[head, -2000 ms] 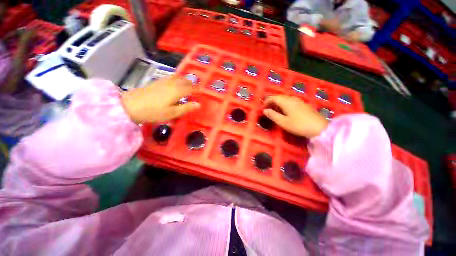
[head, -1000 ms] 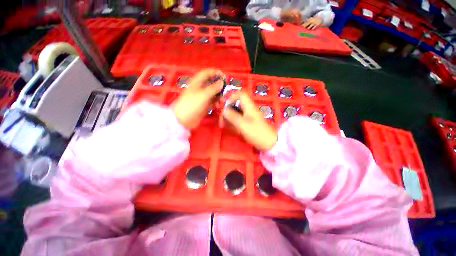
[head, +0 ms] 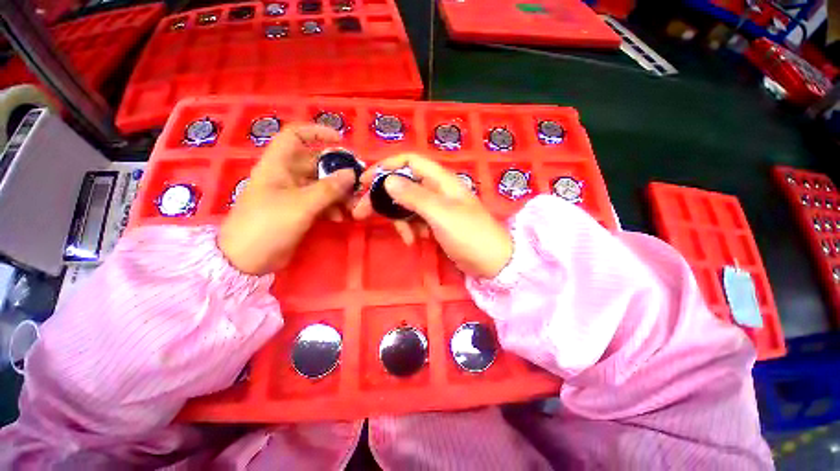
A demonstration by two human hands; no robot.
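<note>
My left hand (head: 285, 189) holds a round watch head (head: 337, 166) with a dark face and silver rim, thumb on its face. My right hand (head: 437, 198) holds a second dark watch head (head: 392, 195) beside it, thumb across its face. Both are raised over the red compartment tray (head: 368, 409). Watch heads lie face-down in the tray's two far rows, such as a grey-backed one (head: 200, 132). Several glossy dark ones lie face-up in the near row, such as this one (head: 402, 350). My hands and sleeves hide some pockets.
A calculator (head: 92, 216) and a white tape dispenser (head: 46, 184) stand at the left. Behind are a partly filled red tray (head: 276, 69) and another red tray (head: 534, 23). An orange-red side tray (head: 709, 230) with a pale slip (head: 741, 296) lies right.
The view has shifted. Two seconds ago both hands reached over separate tray pockets; now they are close together, each with a watch head. The held faces show more clearly than one second ago.
</note>
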